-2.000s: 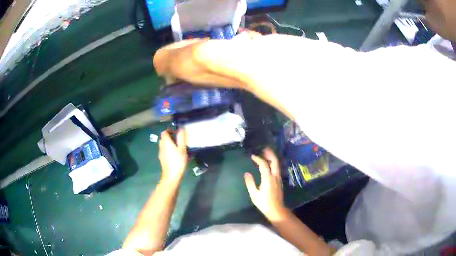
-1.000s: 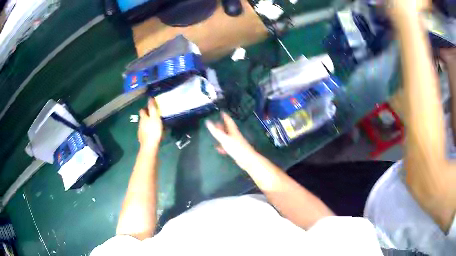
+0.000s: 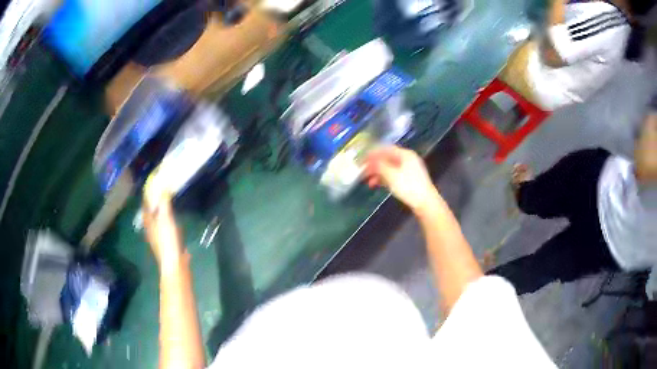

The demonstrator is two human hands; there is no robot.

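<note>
An open dark blue retail box (image 3: 137,140) with a white sleeve (image 3: 189,155) at its front sits at the left centre, motion-blurred. My left hand (image 3: 162,216) grips its near left edge. A second group of open blue boxes (image 3: 353,115) with pale flaps stands right of it. A handset with a yellow patch (image 3: 346,162), in clear wrapping, lies at its near side. My right hand (image 3: 400,176) is at that handset with its fingers curled. Blur hides whether the fingers hold it.
Another open box (image 3: 86,295) stands at the lower left. A monitor (image 3: 97,32) and brown board (image 3: 223,58) are at the upper left. Paper scraps lie on the green bench (image 3: 266,238). A red stool (image 3: 504,119) and two people (image 3: 576,58) are to the right.
The view has swung right, and the neighbour's arm no longer reaches across the bench. My right hand has moved from beside the left box to the right boxes. My left hand stays at its box.
</note>
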